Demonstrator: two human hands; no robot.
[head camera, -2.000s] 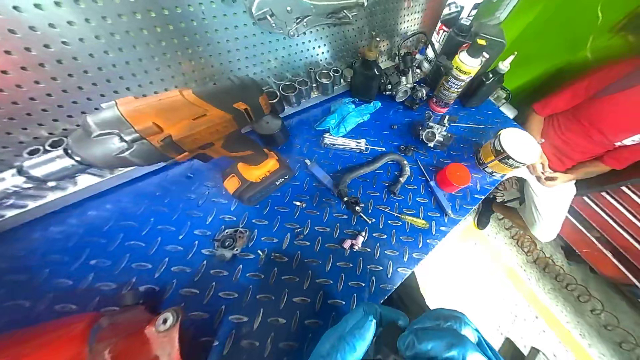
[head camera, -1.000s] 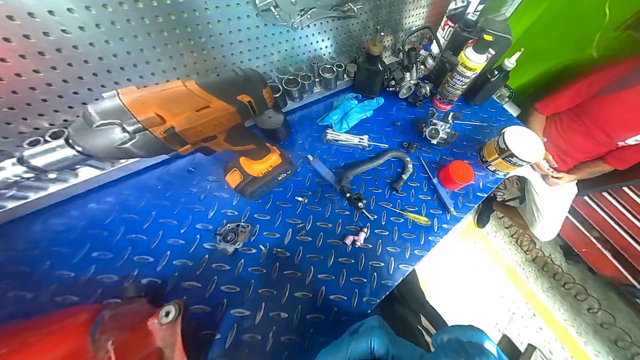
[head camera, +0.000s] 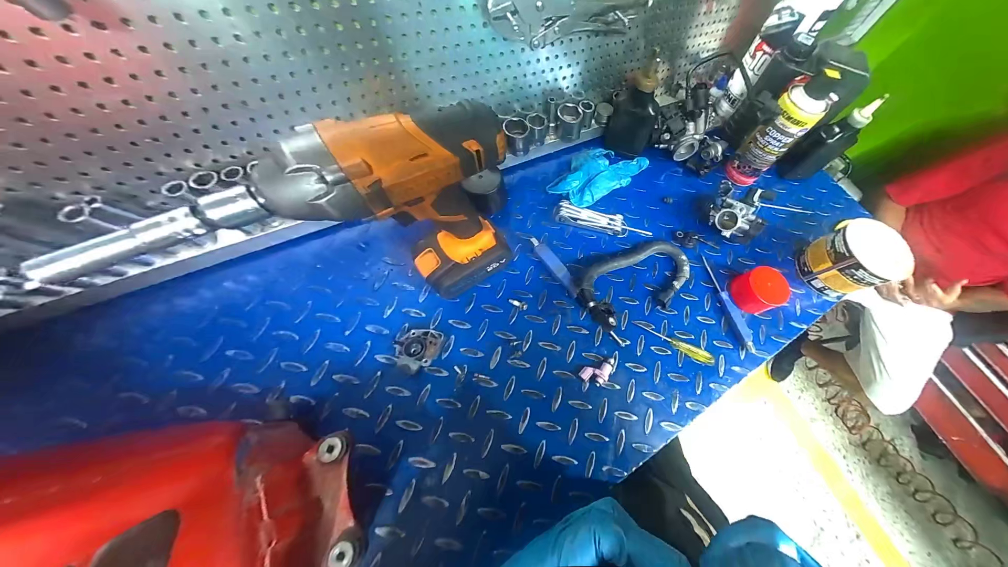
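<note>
My left hand (head camera: 598, 539), in a blue glove, is at the bottom edge, just off the front edge of the blue diamond-plate bench (head camera: 488, 441). Right of it is my right hand (head camera: 756, 543), also gloved and cut off by the frame. The fingers of both are hidden, so what they hold cannot be told. Nearest on the bench lie a pink fuel injector (head camera: 598, 372), a small metal part (head camera: 419, 346) and a yellow-handled screwdriver (head camera: 693, 351). Behind them are a black hose (head camera: 638, 256) and a cordless impact wrench (head camera: 394, 165) with a long socket.
A red plastic part (head camera: 157, 480) covers the front left. Sockets (head camera: 543, 126), blue gloves (head camera: 598, 177), a spray can (head camera: 780, 130), a throttle body or carburetor (head camera: 732, 216), a red cap (head camera: 760, 290) and a tub (head camera: 854, 256) stand or lie behind. A person (head camera: 957, 228) is at the right.
My gloved hands have moved lower, and less of them shows than two seconds ago. The things on the bench lie as before.
</note>
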